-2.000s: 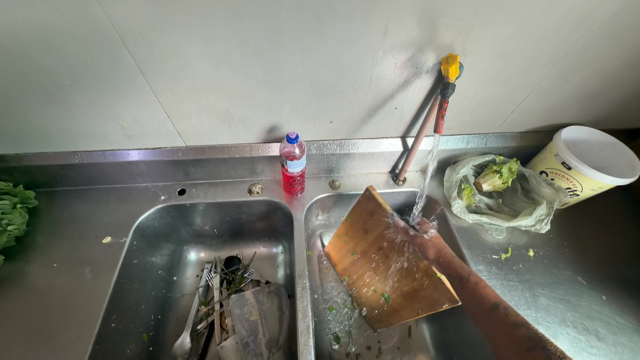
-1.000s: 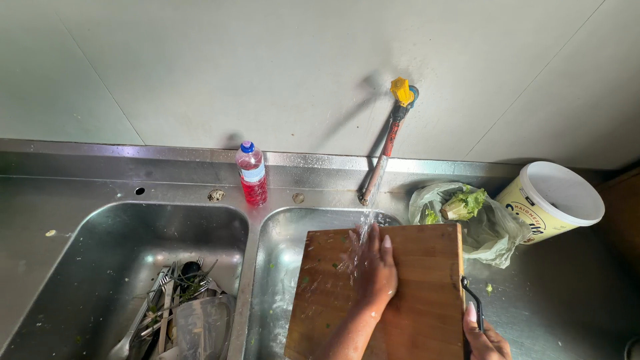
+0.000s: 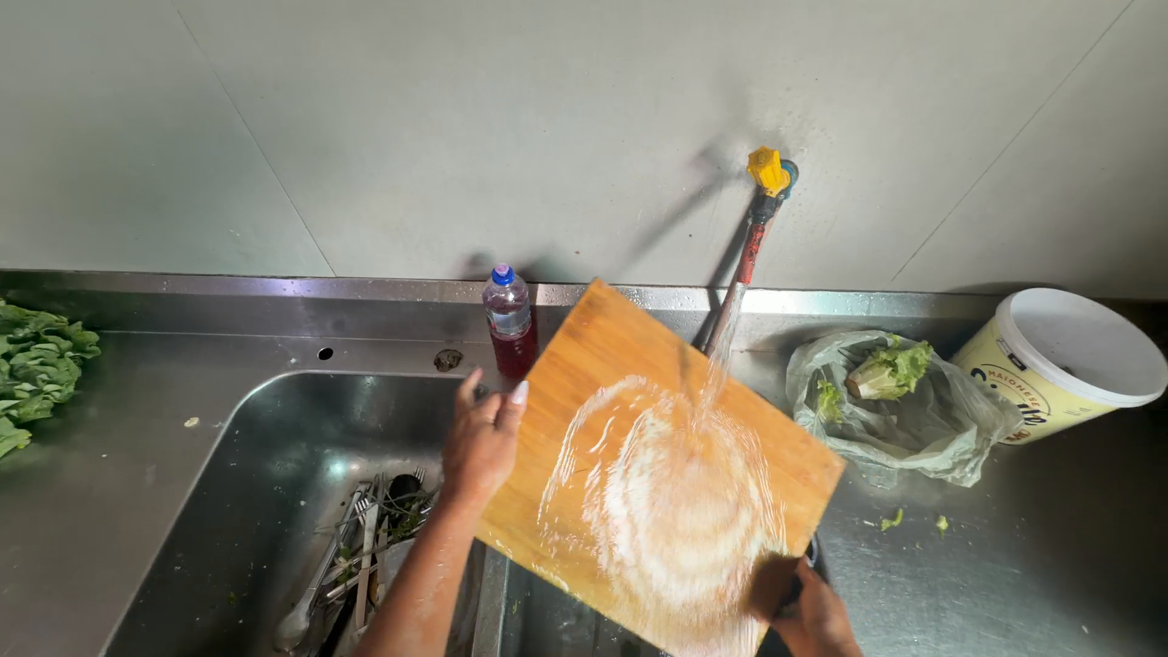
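A wooden cutting board [image 3: 566,411] is tilted over the right sink basin, with water spreading across its face. Water runs onto it from the wall tap [image 3: 769,173], which has a yellow handle and a red-wrapped spout. My left hand [image 3: 484,438] is at the board's left edge, thumb against it and fingers apart; whether it grips is unclear. At the lower right edge, my right hand [image 3: 810,607] holds the board by its dark handle, mostly hidden behind the hand.
A bottle of red liquid [image 3: 511,328] stands behind the basins. Cutlery [image 3: 365,547] lies in the left basin [image 3: 246,511]. Leafy lettuce [image 3: 41,365] is far left. At right are a plastic bag [image 3: 912,438] with lettuce pieces and a white-rimmed mayonnaise bucket [image 3: 1031,365].
The board has turned and now lies under the stream. My left hand has moved from the board's face to its left edge. The view has shifted.
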